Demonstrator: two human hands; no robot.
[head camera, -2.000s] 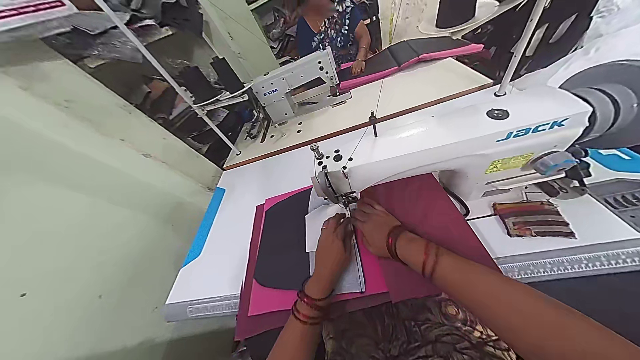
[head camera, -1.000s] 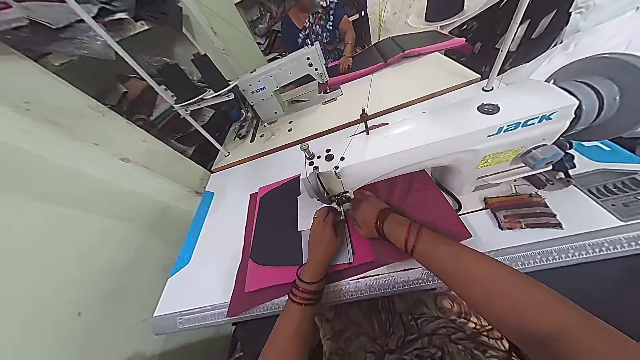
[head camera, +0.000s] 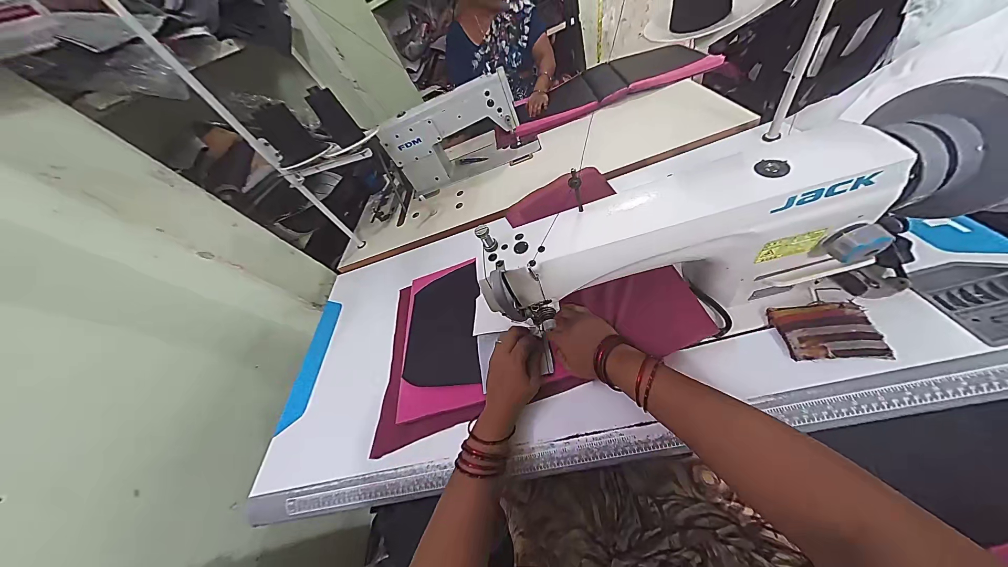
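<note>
A white Jack sewing machine (head camera: 701, 197) stands over layered fabric: a maroon sheet (head camera: 386, 429), a pink sheet (head camera: 433, 400) and a black piece (head camera: 445, 339), with a white piece (head camera: 490, 319) on top near the needle. My left hand (head camera: 513, 370) presses on the layers just in front of the presser foot (head camera: 543, 315), fingers curled. Close on its right, my right hand (head camera: 581, 339) lies at the foot, on the pink and maroon fabric. A narrow grey strip (head camera: 548, 358) shows between the hands. What the fingertips grip is hidden.
A striped cloth scrap (head camera: 831, 331) lies right of the machine bed. A ruler strip (head camera: 551, 457) runs along the table's front edge. Behind stands a second sewing machine (head camera: 449, 138), where another person (head camera: 504, 47) holds black and pink fabric (head camera: 598, 87). A wall (head camera: 157, 354) is at left.
The fabric stack has moved away from me under the machine; maroon fabric now shows beyond the machine arm. Both hands stay close to the needle.
</note>
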